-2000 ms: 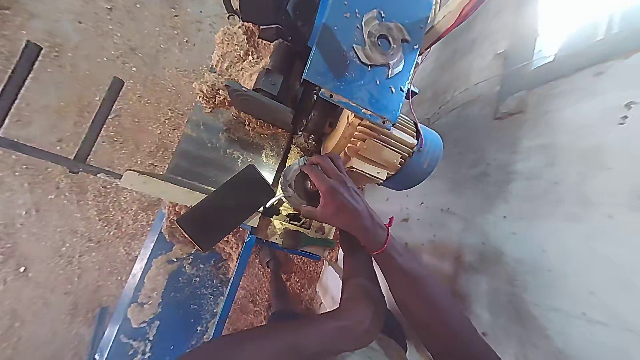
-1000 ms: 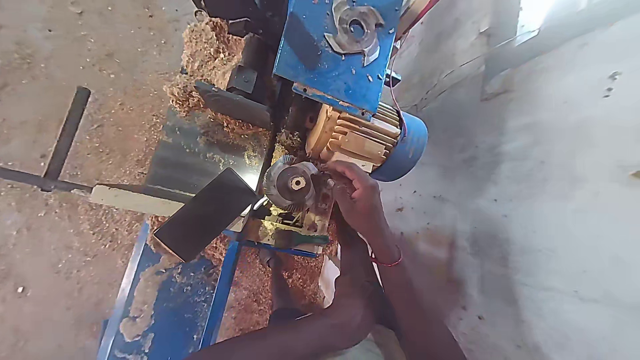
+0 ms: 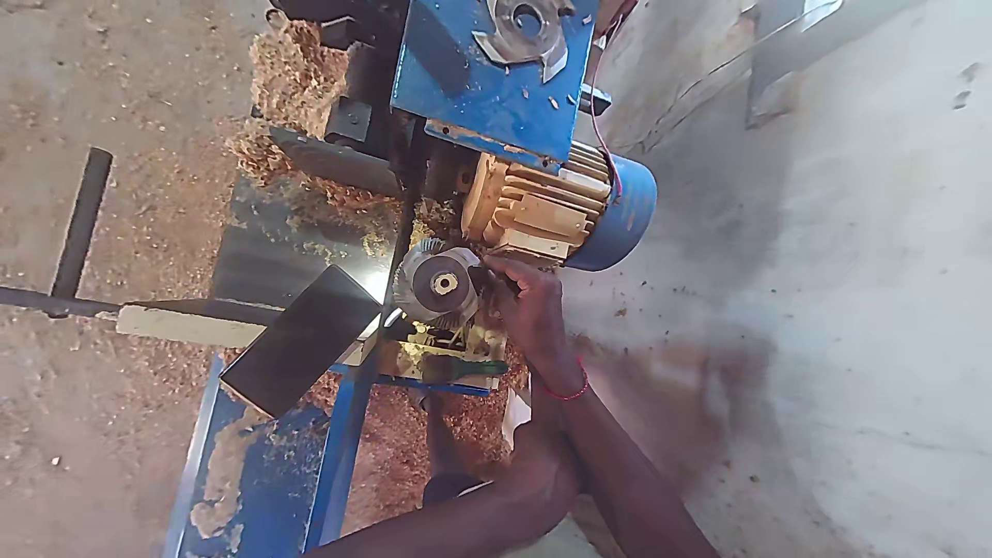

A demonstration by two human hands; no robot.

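My right hand [image 3: 535,310], with a red bracelet at the wrist, is beside a round metal part [image 3: 445,284] with a ribbed rim and a dark central disc. Its fingertips touch or nearly touch a small dark piece at that part's right side; whether they grip it cannot be told. My left arm [image 3: 496,504] bends up behind my right wrist, and its hand is hidden. Below the round part lies a green-handled tool [image 3: 480,368]. To its left, a black phone-like slab [image 3: 302,341] is tilted, with a bright light at its upper right edge.
A tan electric motor [image 3: 542,205] with a blue end cover stands above my right hand. A toothed metal cutter [image 3: 527,35] lies on a blue metal plate [image 3: 496,101]. Wood shavings [image 3: 298,81] cover part of the machine. A stained wall [image 3: 814,310] is at the right.
My right hand has moved from over the round metal part to its right side, uncovering the dark disc. Since one second ago its fingers stay beside that part.
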